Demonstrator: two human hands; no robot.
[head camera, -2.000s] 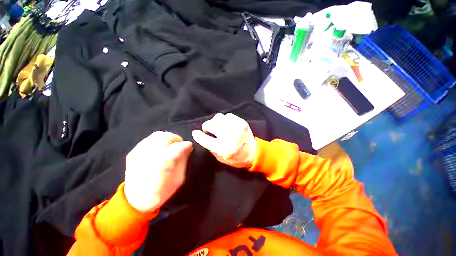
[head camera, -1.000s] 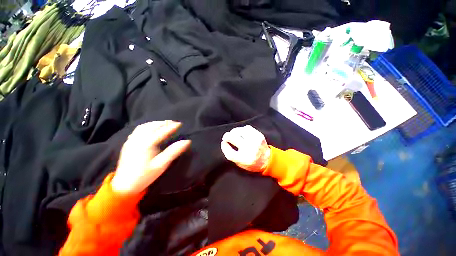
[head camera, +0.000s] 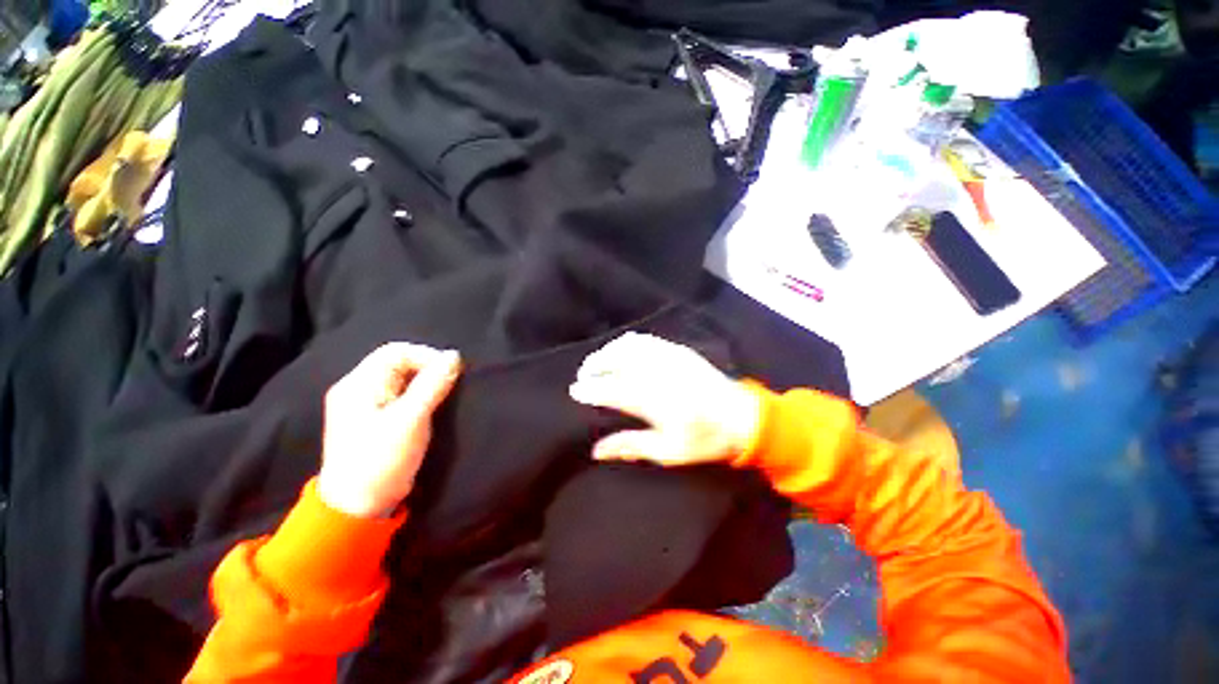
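Note:
A black overcoat (head camera: 588, 227) lies spread in front of me, with small pale buttons on its upper left part. A long folded edge or seam runs across it between my hands. My left hand (head camera: 385, 430) is at the left end of this line, thumb and forefinger pinched together on the black cloth. My right hand (head camera: 668, 401) lies over the cloth to the right, palm down, thumb and fingers apart; no tool shows in it. Some shiny black lining (head camera: 501, 601) shows near my body.
On the right, a white board (head camera: 896, 327) bears a phone (head camera: 972, 262), a small dark oval object (head camera: 829, 241), a pink-red item (head camera: 799, 285) and bottles. Blue baskets stand beyond. Black hangers (head camera: 762, 107) lie behind. Olive garments (head camera: 67, 134) lie far left.
My left hand, its fingers apart a second ago, now pinches the cloth. My right hand, its fingers closed together before, has opened over the coat.

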